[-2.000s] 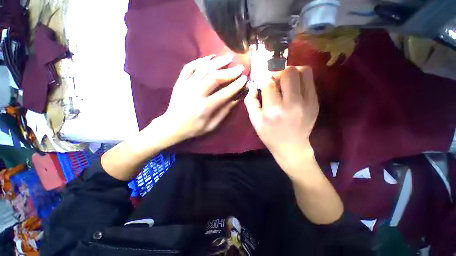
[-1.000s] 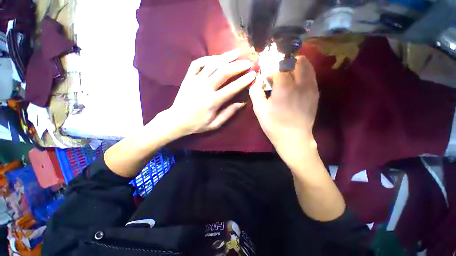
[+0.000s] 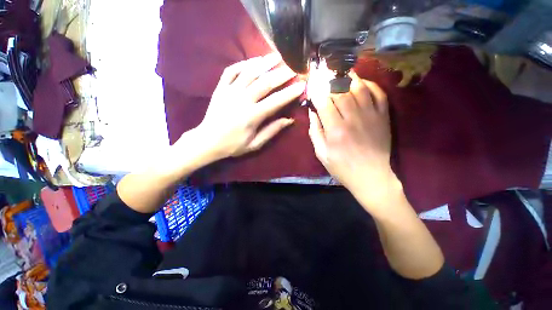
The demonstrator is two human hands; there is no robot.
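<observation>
A large maroon garment panel [image 3: 197, 109] lies on the table and runs under the lit sewing machine head [image 3: 289, 30]. My left hand [image 3: 251, 106] lies flat on the panel left of the needle area, fingers apart, thumb spread. My right hand [image 3: 357, 124] rests on the cloth right of and below the needle area, fingers bent, fingertips close to the presser foot. A small dark and light bit shows between the hands; I cannot tell what it is. Bright glare hides the needle and some fingertips.
Small maroon cut pieces [image 3: 54, 88] lie on brown paper at the left table edge. Blue slotted baskets [image 3: 181, 212] are below the table edge by my left arm. Maroon cloth with white strips [image 3: 487, 242] hangs at lower right. The machine head overhangs the top.
The panel's lower edge has shifted, and a pale strip of table edge now shows. My right hand has moved slightly right, its fingers more bent. My left hand stays flat on the cloth.
</observation>
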